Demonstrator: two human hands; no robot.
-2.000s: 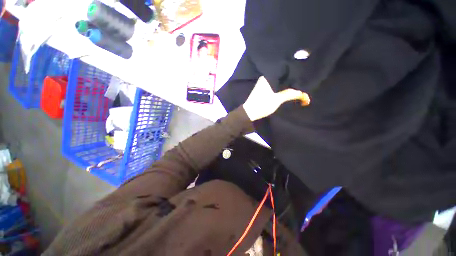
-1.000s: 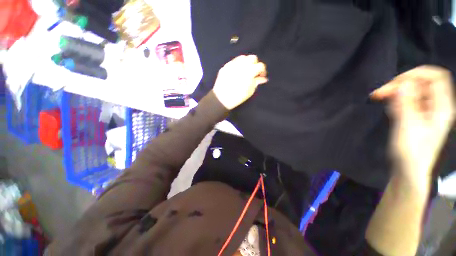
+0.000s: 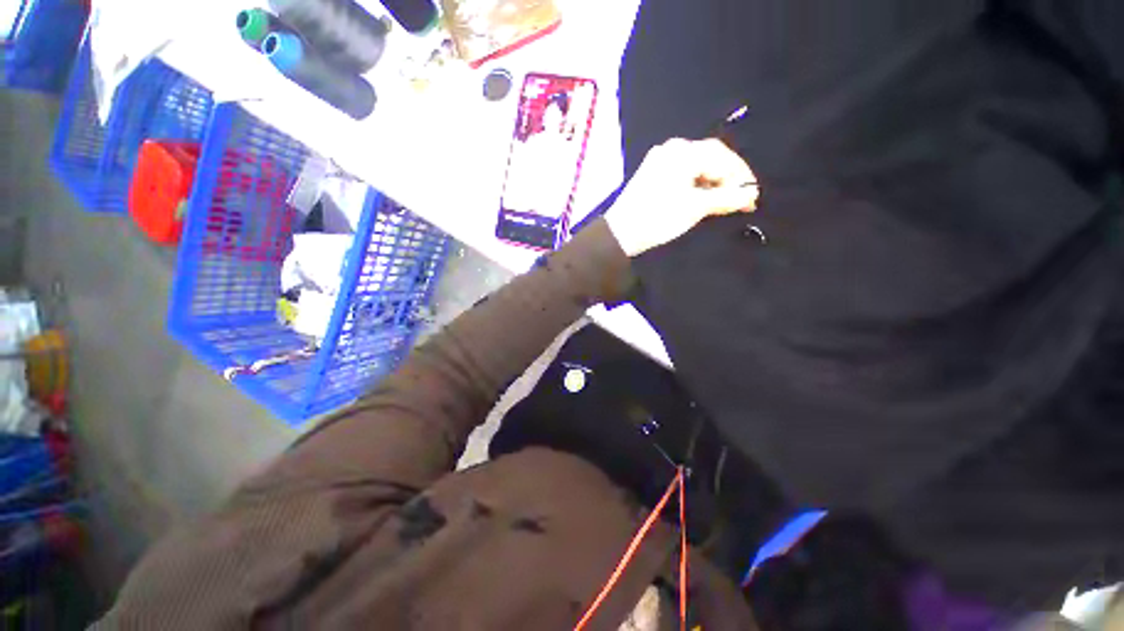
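The black garment (image 3: 863, 284) covers the right side of the view and hangs over the table's near edge. My left hand (image 3: 690, 191) rests at its left part, fingers curled and thumb and fingertips together on the dark cloth. A thin dark line shows at the fingertips; too small to tell what it is. A small bright glint, likely a metal button (image 3: 736, 116), lies just above the fingers. A small curved glint (image 3: 754, 232) shows just below them. My right hand is not in view.
Left of the garment, the white table (image 3: 444, 160) holds a lit smartphone (image 3: 547, 160), a dark disc (image 3: 497, 85), a gold box (image 3: 499, 27) and thread cones (image 3: 323, 74). Blue baskets (image 3: 314, 382) stand below. A red cord (image 3: 641, 533) hangs over my lap.
My right hand, raised over the garment's right side one second ago, has left the view. My left hand's fingers, spread two seconds ago, are now curled together. The view has shifted.
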